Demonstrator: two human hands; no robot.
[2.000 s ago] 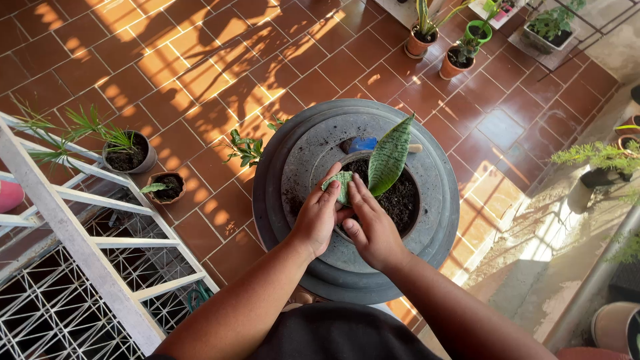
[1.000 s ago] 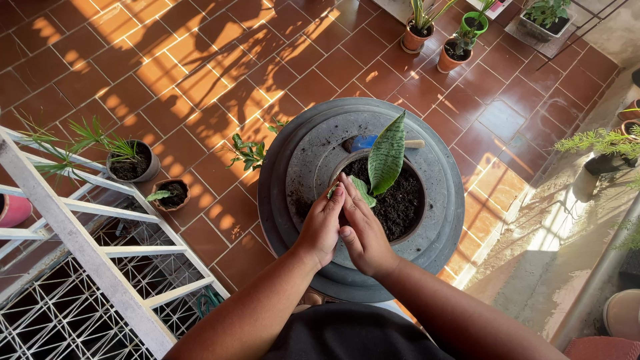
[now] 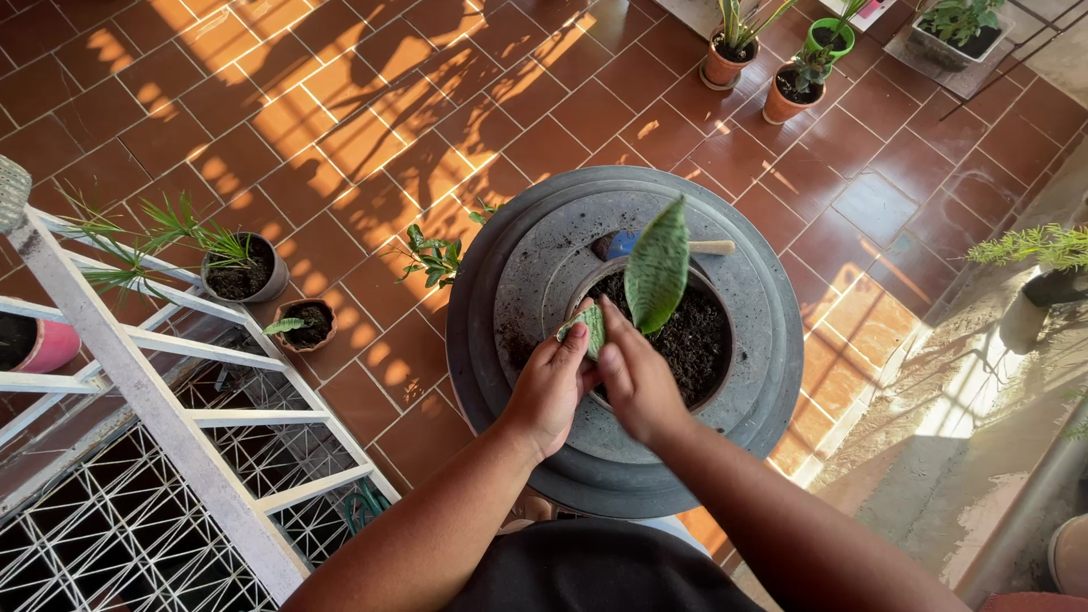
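My left hand [image 3: 548, 387] holds a short green snake plant leaf [image 3: 586, 330] at the near left rim of a round pot [image 3: 729, 340]. My right hand [image 3: 637, 374] lies flat against the leaf's right side, fingers together, over the pot. A taller snake plant leaf [image 3: 659, 268] stands upright in the dark soil [image 3: 693, 353], just beyond my right fingertips. Behind the pot lies a small trowel with a blue blade [image 3: 623, 245] and wooden handle [image 3: 712, 247]. All this rests on a round grey table [image 3: 527, 263] with crumbs of soil scattered on it.
A white metal railing [image 3: 170, 399] runs along the left. Near it on the tiled floor stand a grey pot [image 3: 270, 276] and a small terracotta pot [image 3: 308, 344]. More potted plants [image 3: 792, 95] stand at the upper right. A pale wall [image 3: 926, 476] borders the right side.
My hands stay together around the small leaf by the pot. Their fingers have shifted: fingertips pointed together one second ago, and now more of the leaf shows between them.
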